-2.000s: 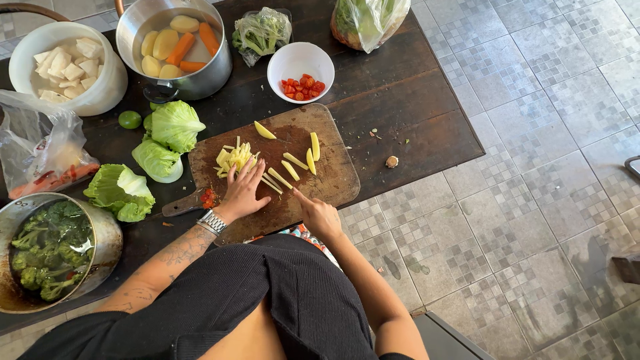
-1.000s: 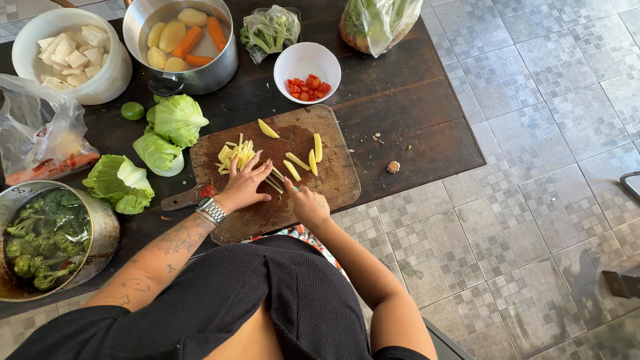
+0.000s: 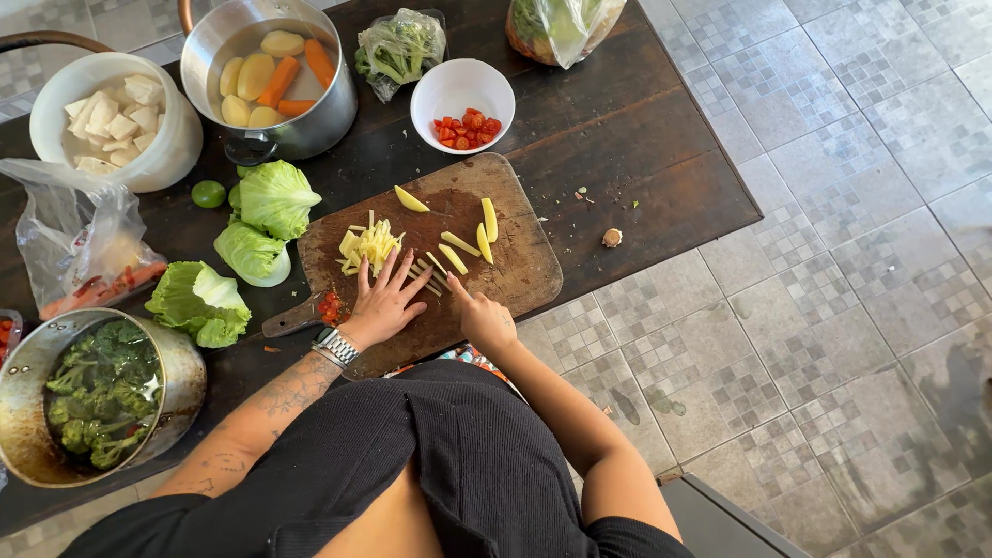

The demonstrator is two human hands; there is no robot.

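My left hand (image 3: pixel 387 302) lies spread on a wooden cutting board (image 3: pixel 519 271), its fingertips at a pile of thin pale-yellow potato sticks (image 3: pixel 372 242). Just to its right, several cut strips (image 3: pixel 422 277) lie side by side. My right hand (image 3: pixel 482 316) is closed with its index finger extended toward these strips; it seems to hold a knife, mostly hidden. Thicker potato wedges (image 3: pixel 490 220) rest on the board's right half, and one wedge (image 3: pixel 411 199) is near its top edge. Small red bits (image 3: pixel 331 308) sit by the board's handle.
Lettuce (image 3: pixel 275 200) and a pot of broccoli (image 3: pixel 178 387) stand left. Behind are a tub of white chunks (image 3: pixel 46 124), a pot of potatoes and carrots (image 3: pixel 341 101), wrapped broccoli (image 3: pixel 403 46), a bowl of cut tomatoes (image 3: pixel 457 81) and a bagged vegetable (image 3: pixel 562 27). The table edge (image 3: pixel 659 260) is right.
My right hand has shifted slightly on the board between the frames. My left hand stays spread beside the potato sticks.
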